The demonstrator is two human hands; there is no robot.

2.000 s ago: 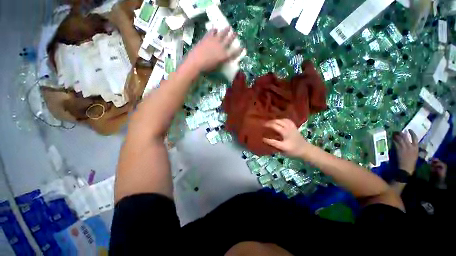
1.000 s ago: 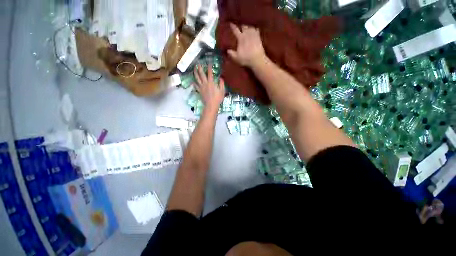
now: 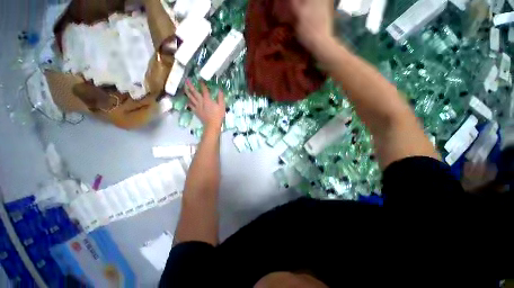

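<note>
The rust-red cloth (image 3: 282,59) lies crumpled on the heap of small green-tinted bottles (image 3: 406,84) at the top middle. My right hand (image 3: 313,22) is blurred at the top edge, at the cloth's right side; whether its fingers grip the cloth cannot be told. My left hand (image 3: 205,105) is spread with fingers apart at the left edge of the bottle heap and holds nothing. White cartons (image 3: 222,54) lie on the bottles between the brown carton and the cloth. Another white carton (image 3: 328,135) lies on the bottles below the cloth.
An open brown carton (image 3: 132,117) holding white boxes stands at the upper left. A row of white cartons (image 3: 135,194) lies on the pale table (image 3: 124,147), with a blue-and-white box (image 3: 93,261) below. Another person's hand (image 3: 479,173) shows at the right edge.
The cloth has bunched up and lies smaller, with my right hand moved up and right to its far side. My left hand has shifted left. A white carton now shows on the bottles below the cloth.
</note>
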